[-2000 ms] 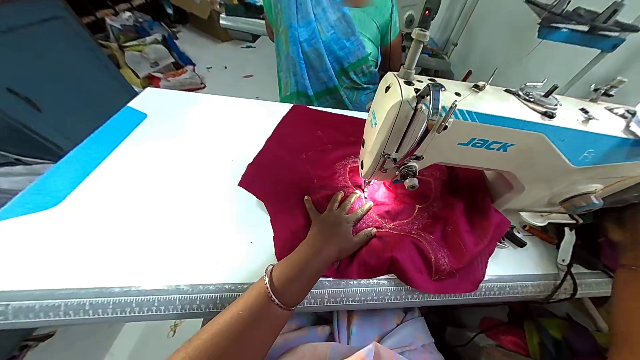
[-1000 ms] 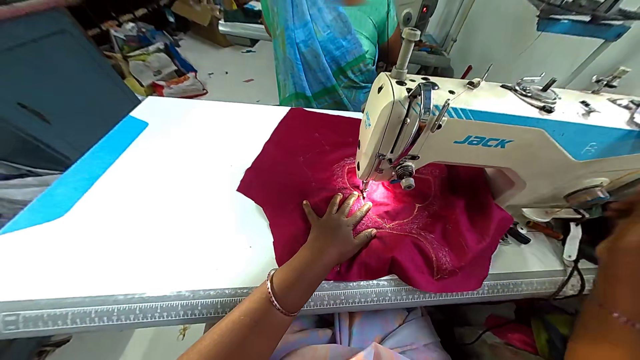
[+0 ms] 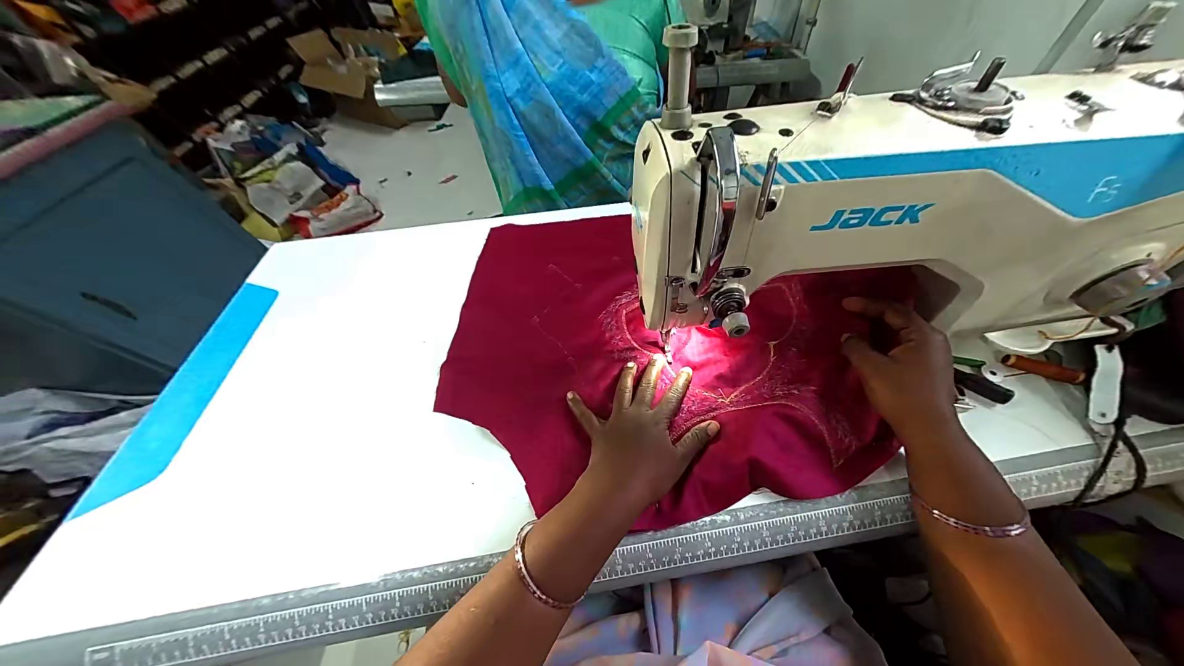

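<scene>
A maroon cloth (image 3: 546,324) with stitched yellowish curved lines lies on the white table, partly beneath a Jack sewing machine (image 3: 832,199). My left hand (image 3: 638,444) rests flat on it with spread fingers, fingertips just in front of the lit needle area (image 3: 668,347). On the right part of the cloth, under the machine's arm, is my right hand (image 3: 902,370), thumb and forefinger apart at the fabric; whether it pinches any cloth cannot be told. Each wrist wears a bangle.
A ruler strip (image 3: 740,546) runs along the table's front edge. Right of the cloth lie a screwdriver-like tool with a brown handle (image 3: 1043,368) and a black-handled tool (image 3: 983,387). A person in a blue and green garment (image 3: 555,102) stands behind the table. A blue cabinet (image 3: 111,250) is at left.
My right hand has come from the machine's right side onto the right part of the cloth. My left hand stays on the cloth near the needle.
</scene>
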